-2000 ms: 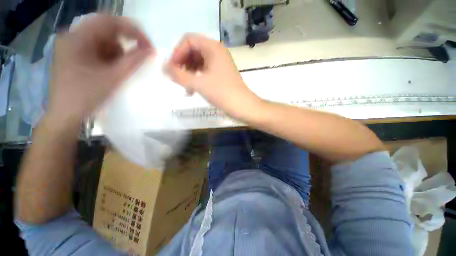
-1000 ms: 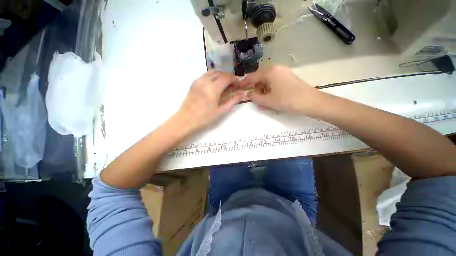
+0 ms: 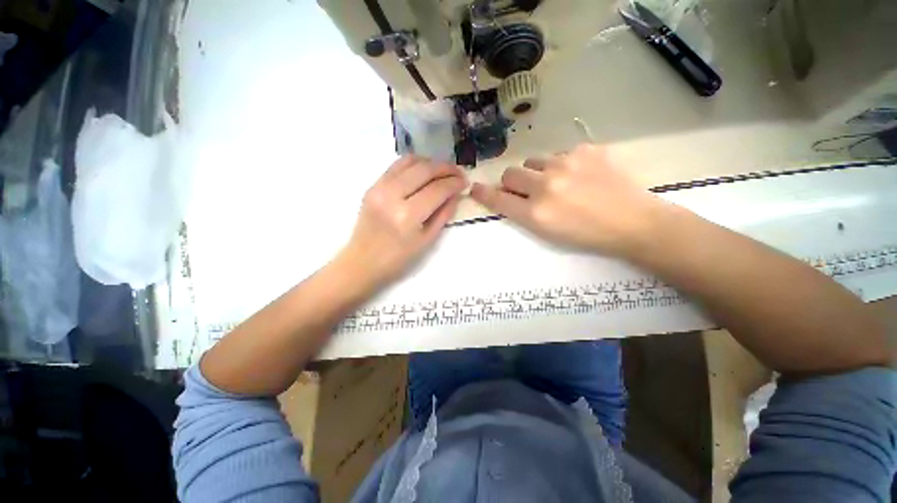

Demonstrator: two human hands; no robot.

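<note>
A thin white fabric piece shows only as a small pale bit (image 3: 467, 183) at the fingertips, just in front of the dark presser foot (image 3: 484, 133). The rest blends with the white table or is hidden by the hands. My left hand (image 3: 405, 211) pinches the piece at its edge, fingertips together. My right hand (image 3: 580, 196) has its index fingertip at the same spot, with the other fingers curled; its thumb is hidden, so its grip cannot be told. A translucent pale patch (image 3: 428, 130) lies left of the foot. The cream machine head (image 3: 403, 20) stands above.
Black thread snips (image 3: 677, 51) lie on the machine bed by white thread scraps. A dark round dial (image 3: 513, 49) and ridged cream knob (image 3: 520, 94) are by the needle. White cut pieces (image 3: 123, 201) lie far left. A ruler (image 3: 511, 305) runs along the front edge; a carton (image 3: 359, 422) is below.
The hands came from the left, where they held the fabric up, to the presser foot. In the last second they stayed at the foot, and the right fingers curled. The view shifted slightly.
</note>
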